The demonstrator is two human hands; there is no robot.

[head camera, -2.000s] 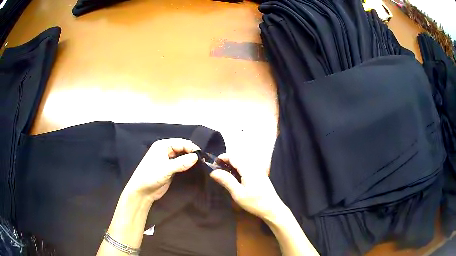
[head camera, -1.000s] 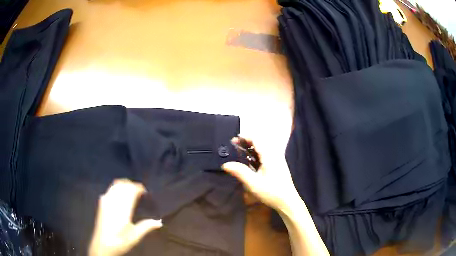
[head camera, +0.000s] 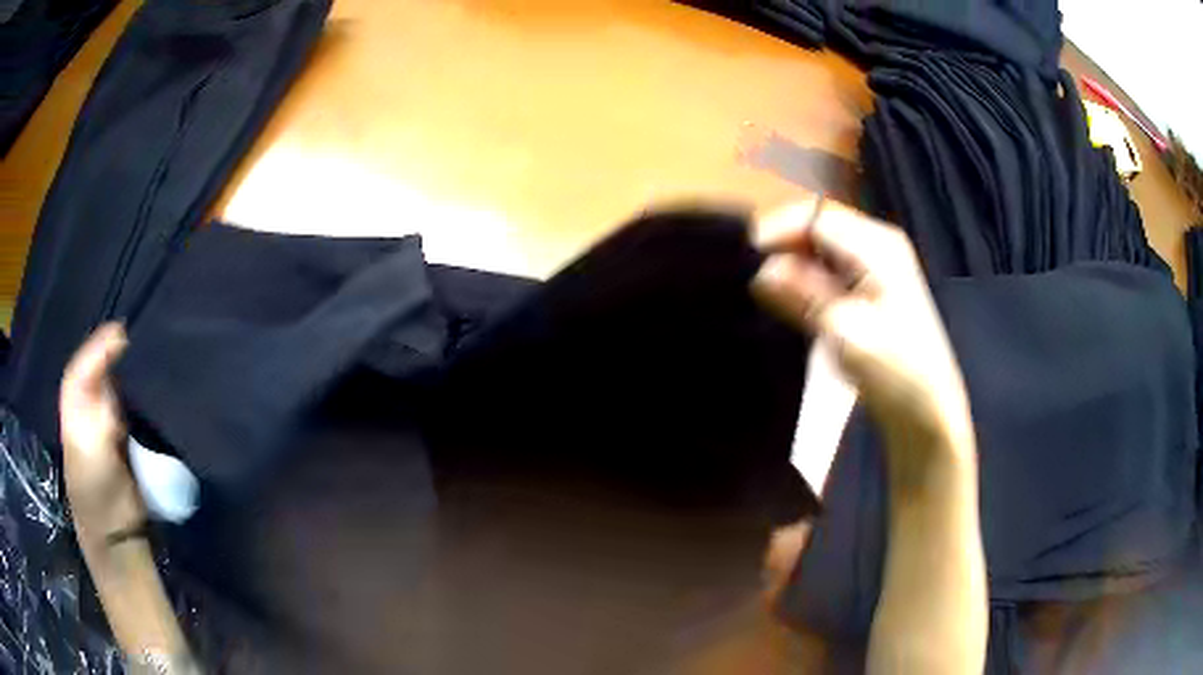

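The black garment [head camera: 581, 435] is lifted and blurred in front of me, its raised part covering much of the table. My right hand [head camera: 831, 270] pinches its upper right corner, off the table. My left hand [head camera: 95, 409] is at the garment's left edge, fingers behind the cloth. A white patch [head camera: 165, 481] shows beside my left hand; I cannot tell what it is. I cannot make out the snips seen earlier in my right hand. The button and buttonhole are hidden.
A thick pile of folded black garments [head camera: 1082, 396] lies at the right. Long black pieces [head camera: 158, 172] lie at the left. Crinkled clear plastic [head camera: 40, 541] is at the lower left. A yellow and white item [head camera: 1112, 136] lies at the far right of the table [head camera: 528, 119].
The garment, flat one second ago, is now raised at its right side by my right hand. My left hand has moved left to its edge. The view has shifted left.
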